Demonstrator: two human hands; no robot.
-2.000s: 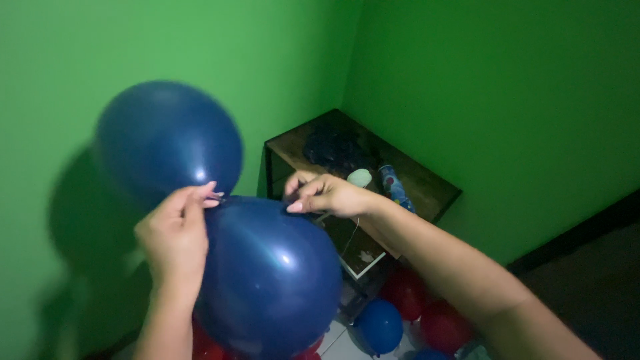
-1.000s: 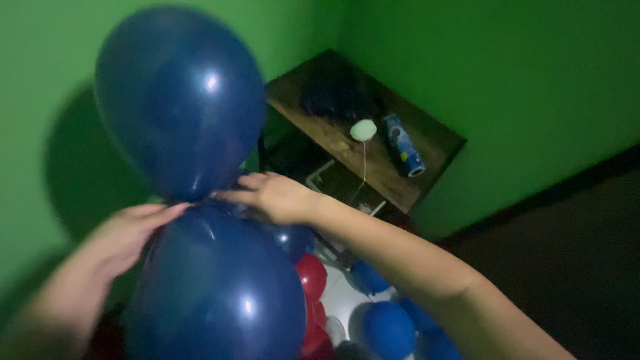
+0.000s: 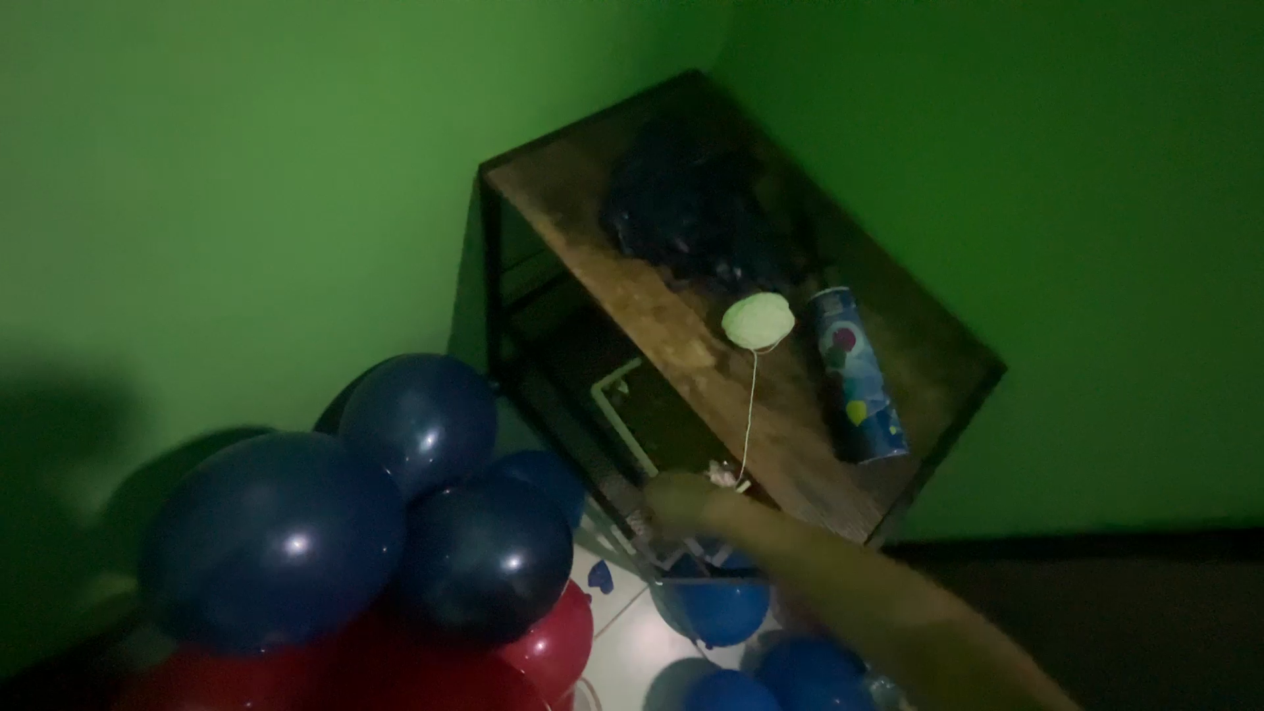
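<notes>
My right hand (image 3: pixel 691 504), blurred, reaches down beside the front edge of the wooden-topped table, near a white string that hangs over that edge. Its fingers are too blurred to show whether they hold anything. My left hand is out of view. At the lower left, dark blue balloons (image 3: pixel 276 538) are clustered above red balloons (image 3: pixel 548 637). A ball of pale string (image 3: pixel 758 320) rests on the tabletop, its loose end running down toward my right hand.
On the table (image 3: pixel 671 326) lie a dark crumpled heap (image 3: pixel 691 207) and a blue patterned cylinder (image 3: pixel 857 375). Several blue balloons (image 3: pixel 726 607) are on the white tiled floor (image 3: pixel 622 612) below. Green walls (image 3: pixel 1086 296) meet behind the table.
Both hands have come away from the dark blue balloons they were touching. My right hand is now down by the table edge, and my left hand has left the view. The view has shifted.
</notes>
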